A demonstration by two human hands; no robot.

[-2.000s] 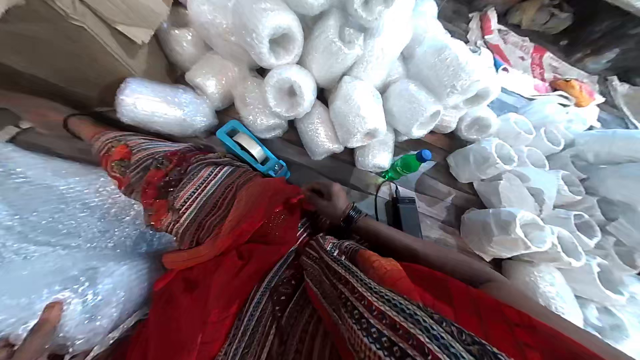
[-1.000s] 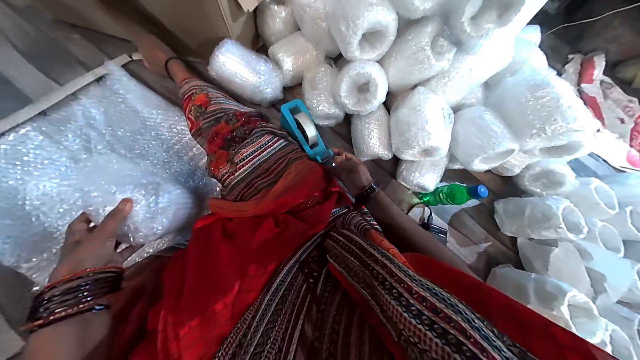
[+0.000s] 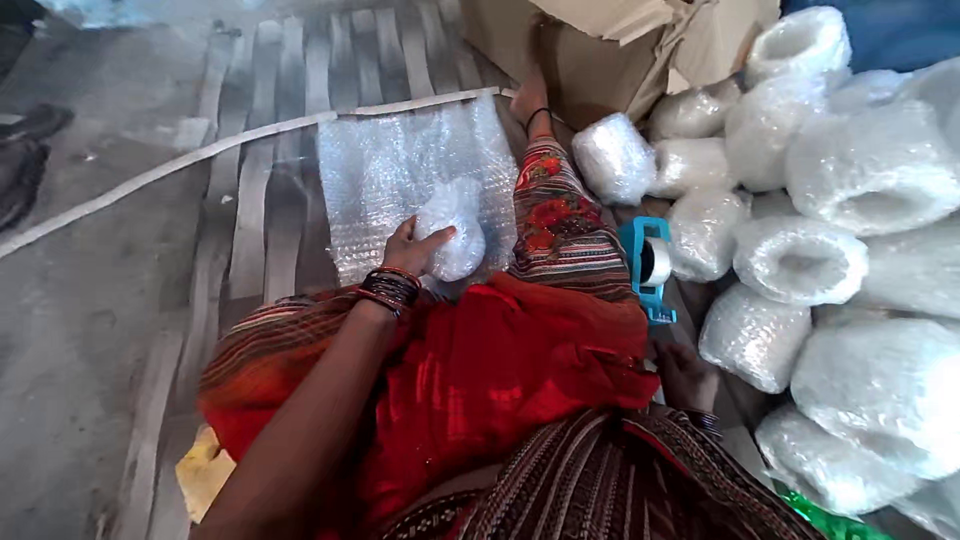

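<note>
My left hand (image 3: 417, 249), with bangles at the wrist, rests on a rounded bundle of bubble wrap (image 3: 452, 217), thumb over its near side. What is inside the bundle cannot be told. It lies on a flat sheet of bubble wrap (image 3: 375, 165) on the floor, beside my outstretched leg. On the other side of that leg, my right hand (image 3: 684, 371) is low near the floor, just below the end of a blue tape dispenser (image 3: 646, 270) with a roll of tape. Whether its shaded fingers touch the dispenser is unclear.
Many bubble-wrapped rolls (image 3: 800, 260) are heaped along the right. Brown cardboard (image 3: 592, 60) stands beyond my foot. A pale strip (image 3: 247, 135) crosses the striped mat at the left. Part of a green bottle (image 3: 829, 517) shows at the lower right, and a yellow cloth-like piece (image 3: 204, 472) at the lower left.
The view has swung left, bringing the wrap sheet to the middle. My left hand, spread on the wrap a second ago, is now against the rounded bundle. My right hand remains near the tape dispenser.
</note>
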